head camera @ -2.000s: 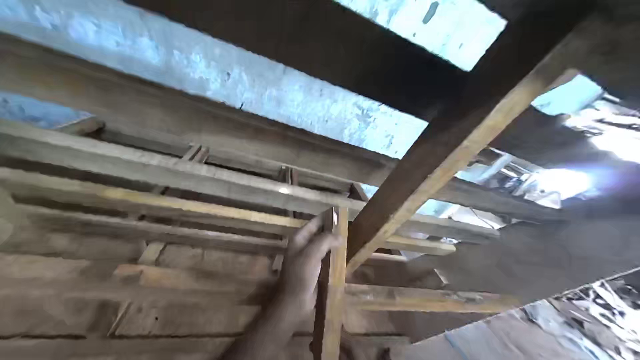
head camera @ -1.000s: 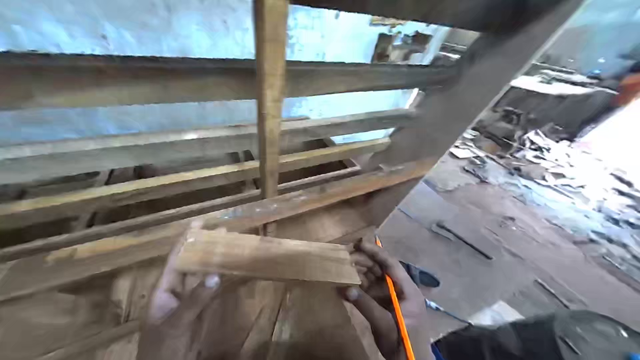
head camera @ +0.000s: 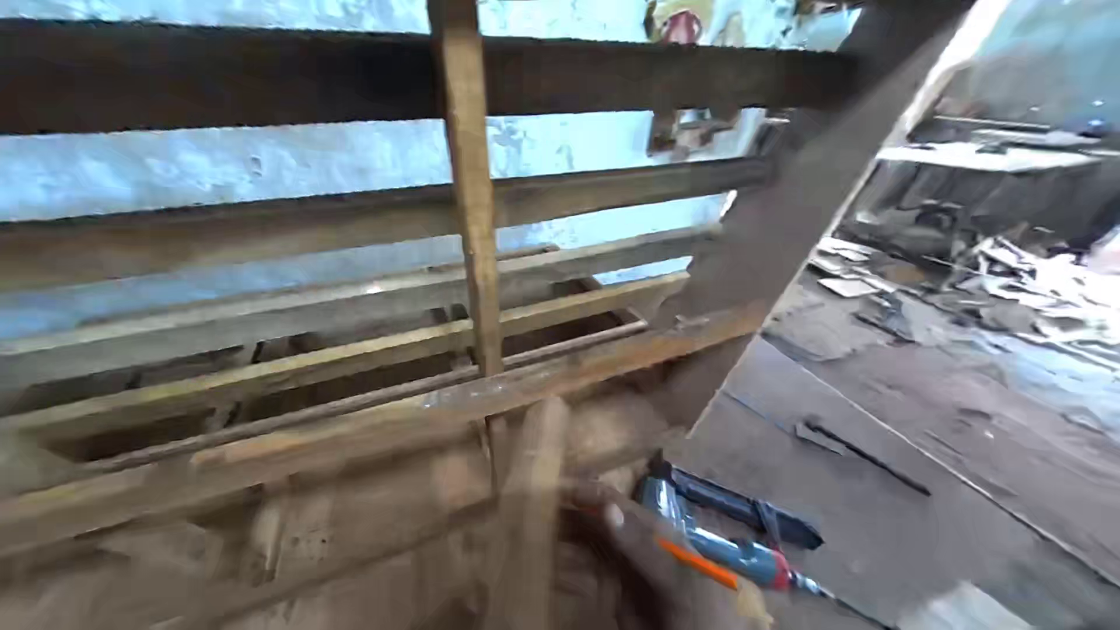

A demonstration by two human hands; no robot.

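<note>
My right hand point(head camera: 626, 529), blurred, is low in the centre with an orange pencil point(head camera: 697, 563) in its grip. Just left of it, a short wooden board point(head camera: 534, 507) stands nearly upright, blurred; whether my fingers hold it too is unclear. My left hand does not show. Behind the board runs a rough wooden rail point(head camera: 490, 392) of a slatted frame, with an upright wooden batten point(head camera: 472, 192) crossing the slats. A blue pneumatic nail gun point(head camera: 722, 547) with a black magazine lies right of my right hand, a hose fitting at its end.
A wide panel point(head camera: 752, 236) closes the frame's right side. A dark thin tool or rod point(head camera: 866, 455) lies on the floor beyond the nail gun. Scrap pieces point(head camera: 1032, 289) are heaped farther right, near a cluttered table point(head camera: 989, 157). A pale blue wall point(head camera: 262, 166) stands behind the slats.
The short board, held level in both hands a second ago, is now nearly upright. My left hand has gone out of sight. The view has swung down and right since two seconds ago.
</note>
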